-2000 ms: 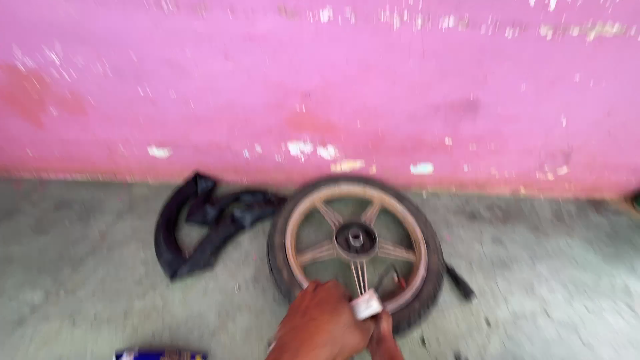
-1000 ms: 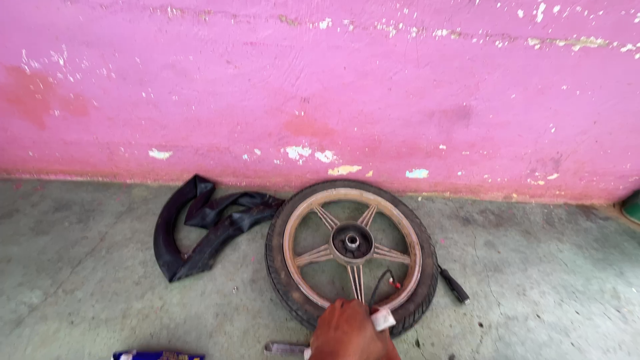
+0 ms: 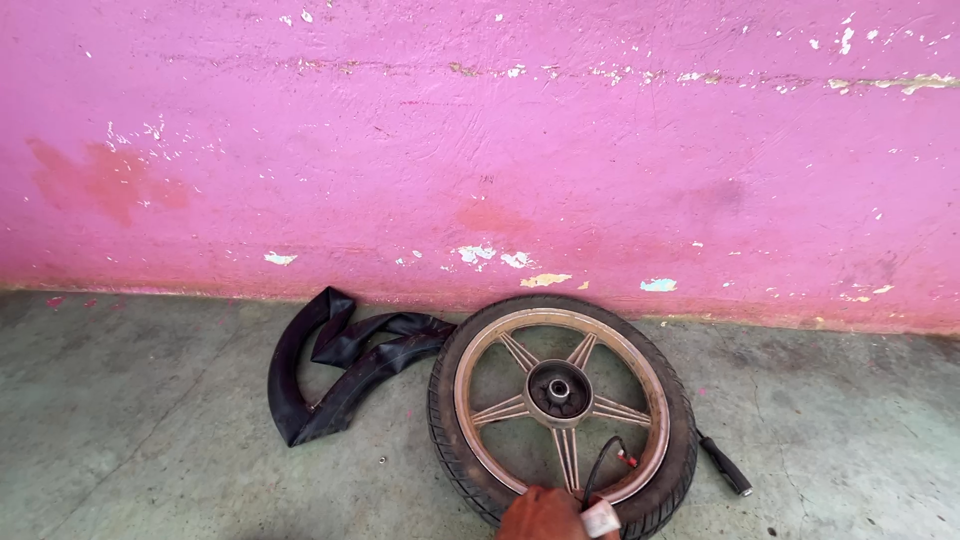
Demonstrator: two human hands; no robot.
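A spoked motorcycle wheel (image 3: 559, 427) with a black tire lies flat on the concrete floor, its hub facing up. My left hand (image 3: 541, 516), mostly cut off by the lower edge, is over the near part of the rim and tire, with its fingers hidden. Right beside it is a small white object (image 3: 600, 519), from which a black hose (image 3: 594, 469) with a red-and-metal end (image 3: 626, 459) curves up over the wheel opening. Only a sliver of skin, seemingly my right hand (image 3: 612, 535), shows below the white object. What either hand grips is hidden.
A folded black inner tube (image 3: 300, 375) lies left of the wheel, touching or nearly touching the tire. A black-handled tool (image 3: 726, 466) lies right of it. Behind stands a pink wall (image 3: 480, 150) with peeling paint. A tiny metal piece (image 3: 382, 460) is on the floor.
The hands and the white object have shifted slightly lower in view. A flat metal tool and a blue packet, seen one second ago at the lower edge, are out of view.
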